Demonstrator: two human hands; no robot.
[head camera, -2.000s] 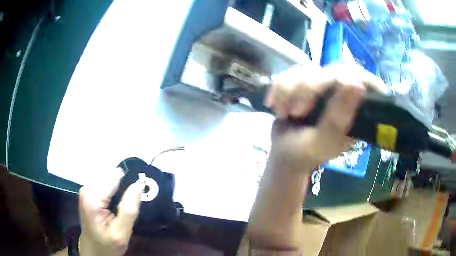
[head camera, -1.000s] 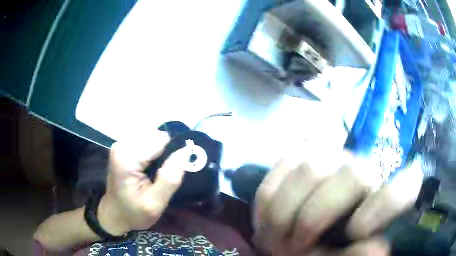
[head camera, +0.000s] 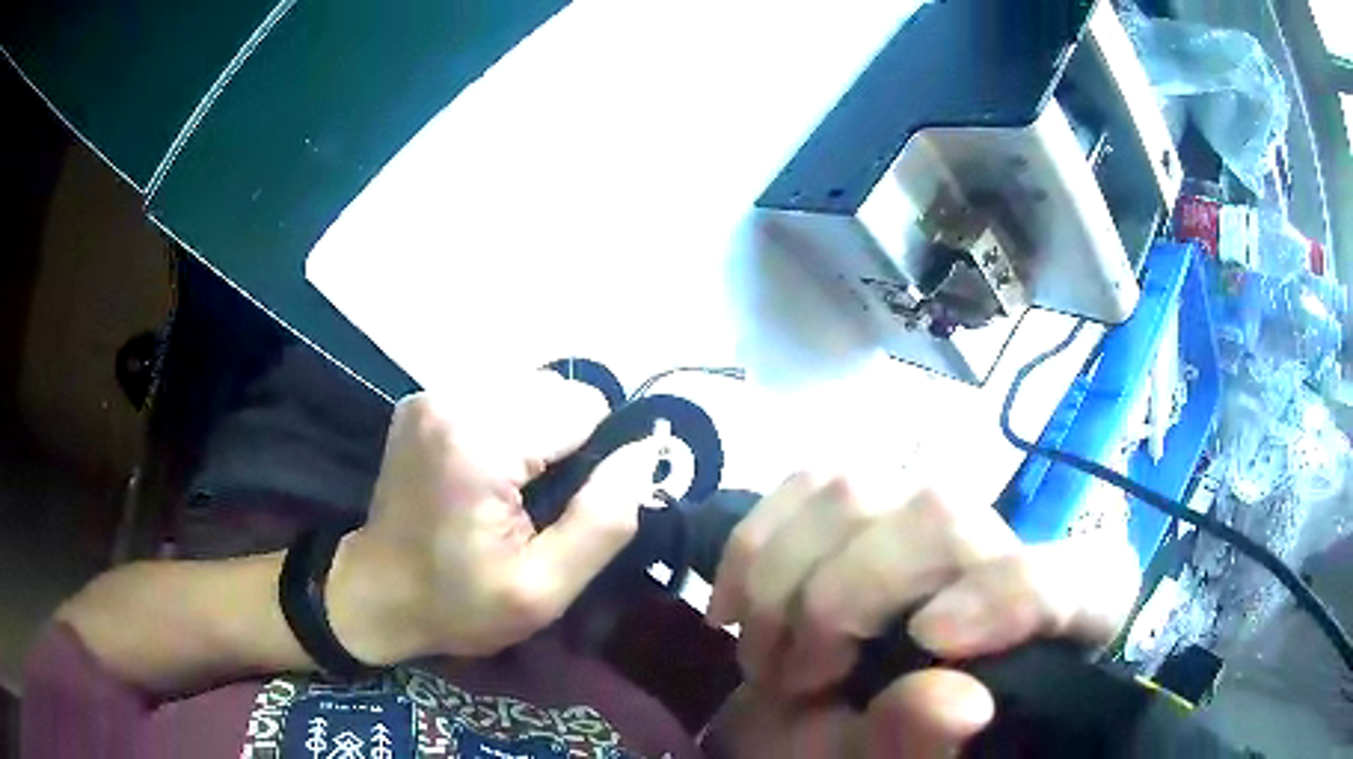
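Note:
My left hand (head camera: 475, 534) holds a round black plastic housing (head camera: 695, 433) near the bench's front edge, thumb beside a white washer (head camera: 671, 472) on its face. A thin wire runs from it over the white mat. My right hand (head camera: 905, 593) is closed around a black electric screwdriver (head camera: 1076, 697), which lies roughly level. Its front end (head camera: 715, 522) points at the housing beside the washer. The bit tip is hidden, and I cannot tell whether it touches a screw.
A pale screw feeder (head camera: 1091, 193) stands on the white mat (head camera: 594, 193). A blue parts bin (head camera: 1172, 356) with white clips is at the right, with a black cord (head camera: 1157, 512) crossing in front of it. Clear plastic bags (head camera: 1261, 386) lie beyond. The dark green bench top (head camera: 341, 134) shows at the left.
My right hand has brought the screwdriver from the screw feeder down to the housing. My left hand still holds the housing, now shown further right. The view has shifted.

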